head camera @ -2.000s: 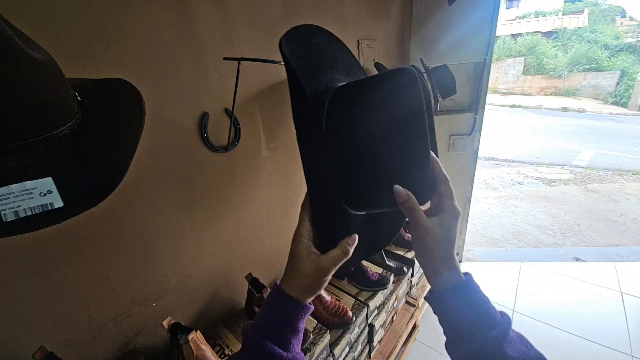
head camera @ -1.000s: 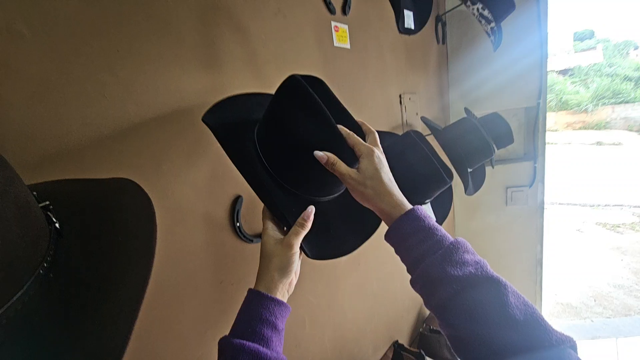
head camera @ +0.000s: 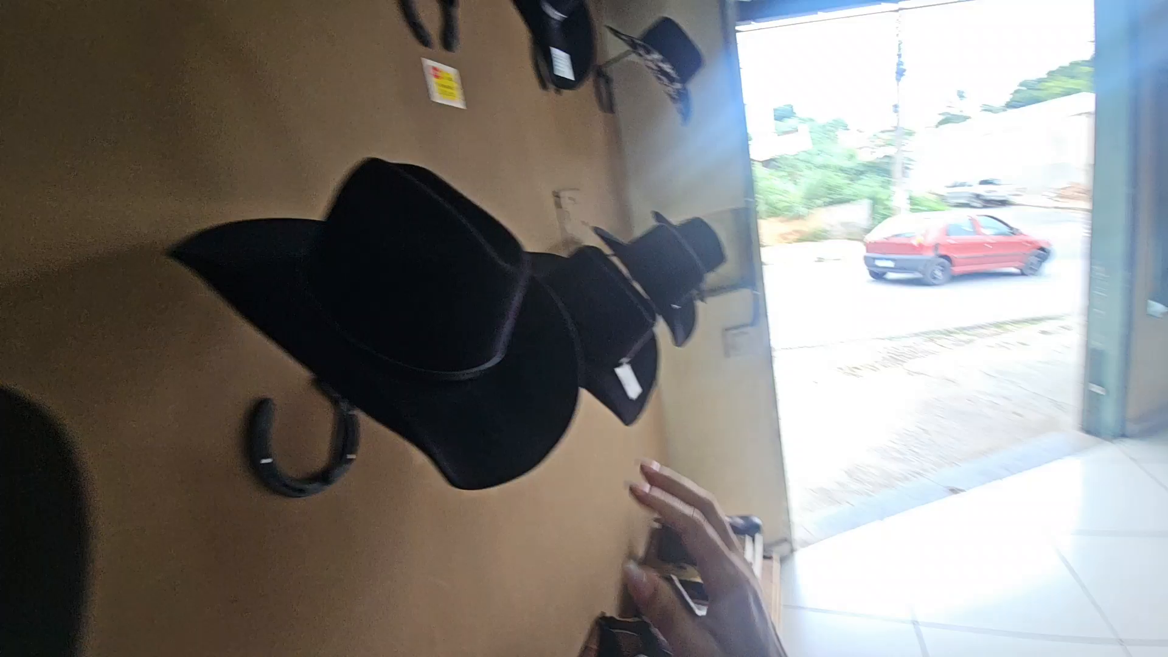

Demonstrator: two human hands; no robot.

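Note:
A black cowboy hat (head camera: 420, 274) hangs on the brown wall, its wide brim turned toward the lower right and no hand on it. Below its brim a dark metal horseshoe (head camera: 297, 456) shows against the wall. Another black hat (head camera: 607, 310) with a white tag is right behind it, partly covered. My right hand (head camera: 703, 566) is low in the head view, below and to the right of the hats, fingers apart and holding nothing. My left hand is out of the picture.
More hats (head camera: 675, 260) hang farther along the wall, with others higher up. Part of a dark hat brim (head camera: 36, 529) fills the left edge. Footwear (head camera: 630, 634) and stacked boxes stand low by the wall. A doorway opens onto a street with a red car (head camera: 954, 246).
Both hands have let go of the black hat, which now hangs by the horseshoe. My right hand has moved down, and my left hand has left the view.

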